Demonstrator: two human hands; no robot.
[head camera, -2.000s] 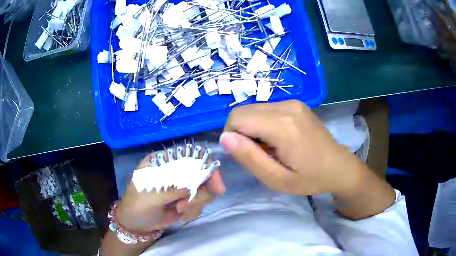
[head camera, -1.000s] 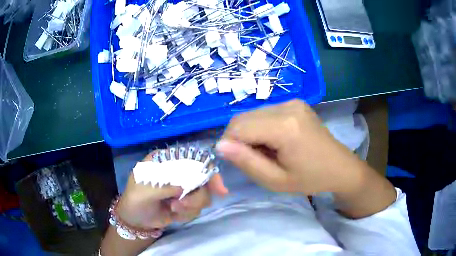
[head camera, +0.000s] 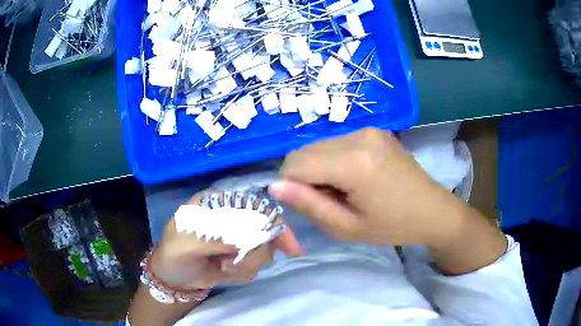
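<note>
My left hand (head camera: 204, 258) holds a fanned bunch of metal rods with white tabs (head camera: 223, 226). The tabs form a jagged white row and the rods' looped metal ends (head camera: 241, 200) stick up above them. My right hand (head camera: 363, 188) is curled beside the bunch, its thumb tip near the upper right metal ends. Whether its fingers hold anything is hidden. A blue tray (head camera: 267, 151) lies beyond both hands with a loose pile of tabbed rods (head camera: 245, 63).
A digital scale (head camera: 449, 48) stands right of the tray. A small clear tub (head camera: 70, 38) with tabbed rods and an empty-looking clear container (head camera: 19, 137) are at left. Packed bags with green patches (head camera: 86, 251) lie in a carton below the bench. A crumpled clear bag (head camera: 567, 35) is at far right.
The fanned bunch has shifted slightly right and its outer pieces have spread a little. My right thumb has moved slightly left toward the metal ends. The clear bag has moved toward the right edge.
</note>
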